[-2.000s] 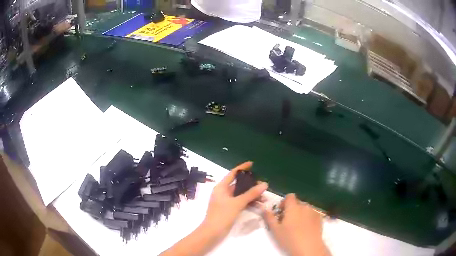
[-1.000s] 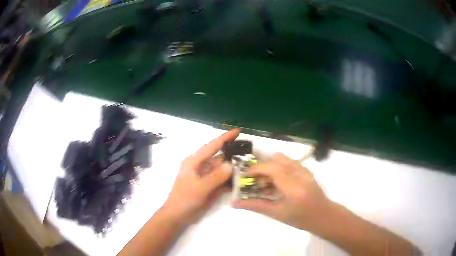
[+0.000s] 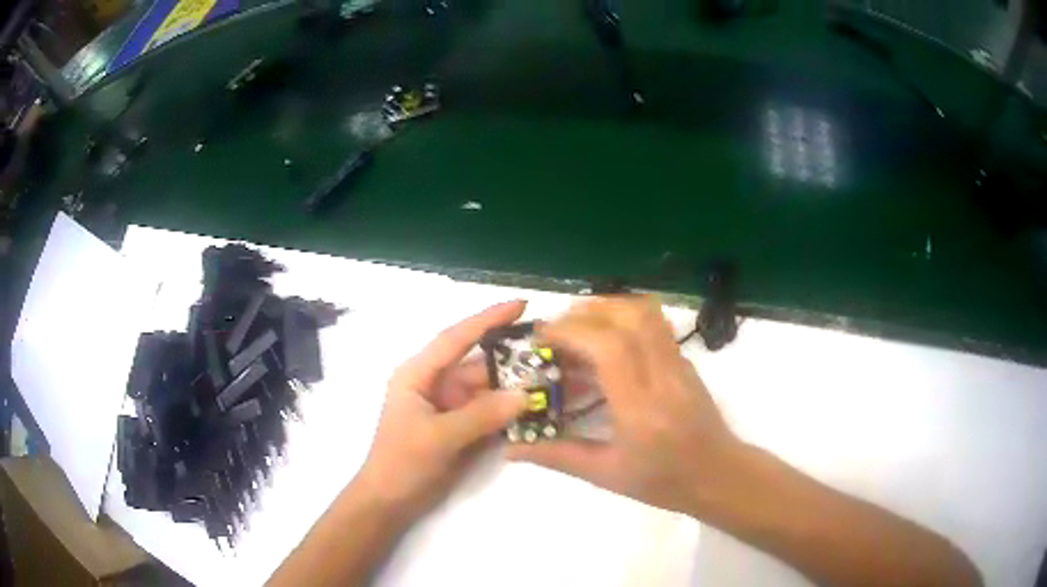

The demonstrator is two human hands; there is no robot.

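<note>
My left hand holds a black adapter housing, mostly hidden behind the board and fingers. My right hand grips a circuit board with yellow blocks and small round pale tops, parts facing up. The board lies at the housing, between both hands; how far it sits inside cannot be told. My left thumb touches the board's lower left part. A black output cord lies bundled to the right of my right hand, at the sheet's edge, with a thin strand running towards that hand.
A pile of black housings lies on the white work sheet at left. Another board with a dark cord lies on the green bench. A brown carton stands at the lower left. A blue and yellow sheet shows at the upper left.
The view has tipped down towards the work sheet. My hands have come together, bringing the board to the housing. The bundled cord now lies right of my right hand.
</note>
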